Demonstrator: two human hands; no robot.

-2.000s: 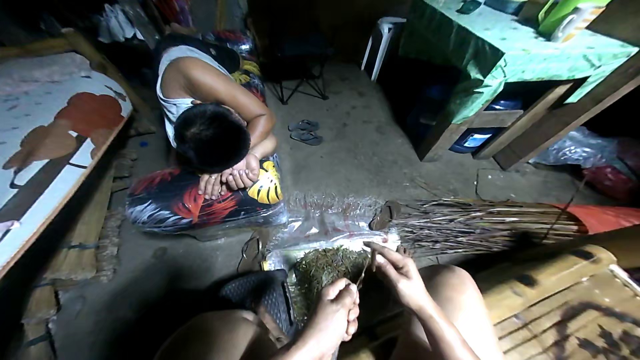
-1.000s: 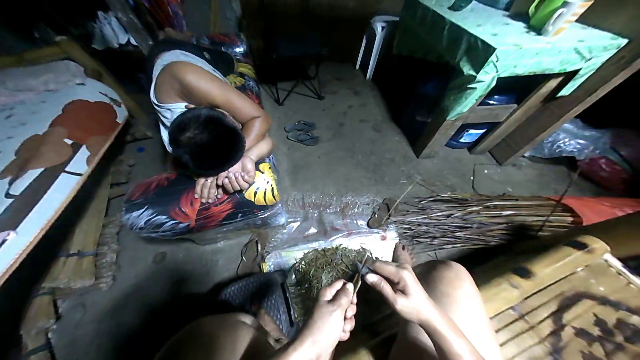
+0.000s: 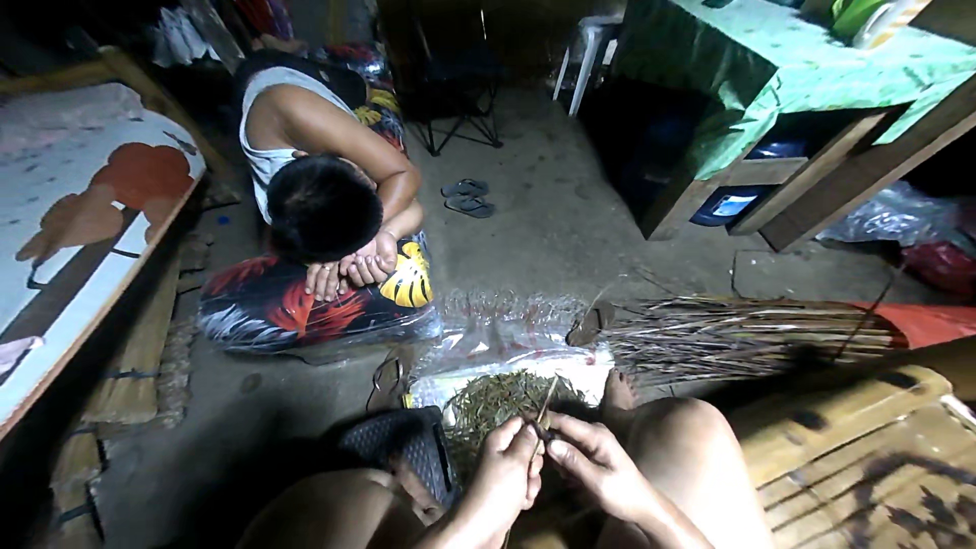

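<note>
My left hand (image 3: 507, 473) is closed around a thin plant stalk (image 3: 546, 400), whose tip points up past the fingers and whose lower end shows beneath the fist. Thumb and fingers of my right hand (image 3: 591, 457) pinch at the same stalk, close against the left hand, around a small dark thing that I cannot make out. Behind both hands a pile of greenish-brown plant scraps (image 3: 496, 404) lies on plastic sheeting (image 3: 442, 381). To the right of it rests a large bundle of long thin stalks (image 3: 747, 335) on the floor.
A person (image 3: 328, 206) leans forward, head down, over a patterned plastic-wrapped cushion (image 3: 259, 305). Near my left leg is a dark woven basket (image 3: 404, 446). A bamboo bench (image 3: 862, 457) lies at right, a cloth-covered table (image 3: 808, 69) behind. Slippers (image 3: 467, 198) lie on the floor.
My right hand has come down and in against my left hand from its more separate place two seconds ago. The leaning person has stayed in the same pose.
</note>
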